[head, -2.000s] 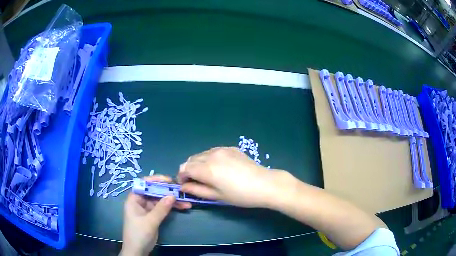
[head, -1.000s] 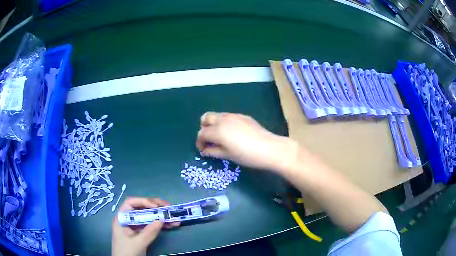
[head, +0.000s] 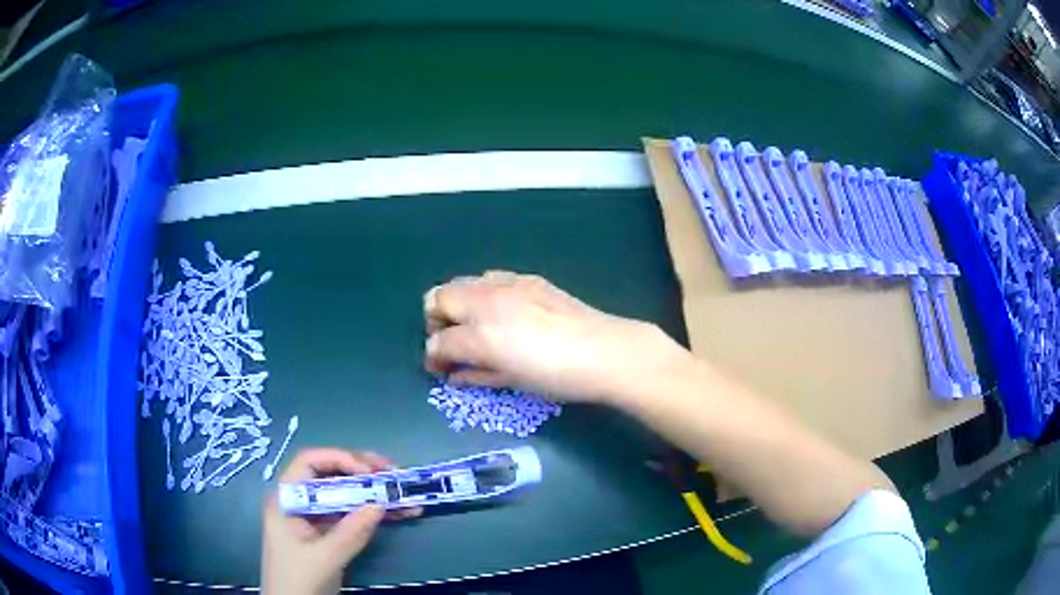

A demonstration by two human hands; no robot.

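Observation:
My left hand (head: 326, 517) grips a lavender handle housing (head: 453, 480) near its left end, with the open slotted side facing up. My right hand (head: 500, 331) is above the far edge of a pile of small buttons (head: 494, 409), fingers curled; whether it pinches a button is hidden. The pile lies just beyond the housing. A loose heap of link rods (head: 209, 366) lies to the left, with one rod apart near my left hand.
A blue left bin (head: 140, 349) holds housings and a plastic bag (head: 41, 198). At right, cardboard (head: 802, 360) bears a row of finished housings (head: 779, 209). Beyond it is a blue right bin (head: 988, 291). Yellow-handled cutters (head: 711, 529) lie by the cardboard's near edge.
My right hand has left the housing and moved to the button pile, then slightly left. My left hand still holds the housing, whose right part is now uncovered. The view has shifted.

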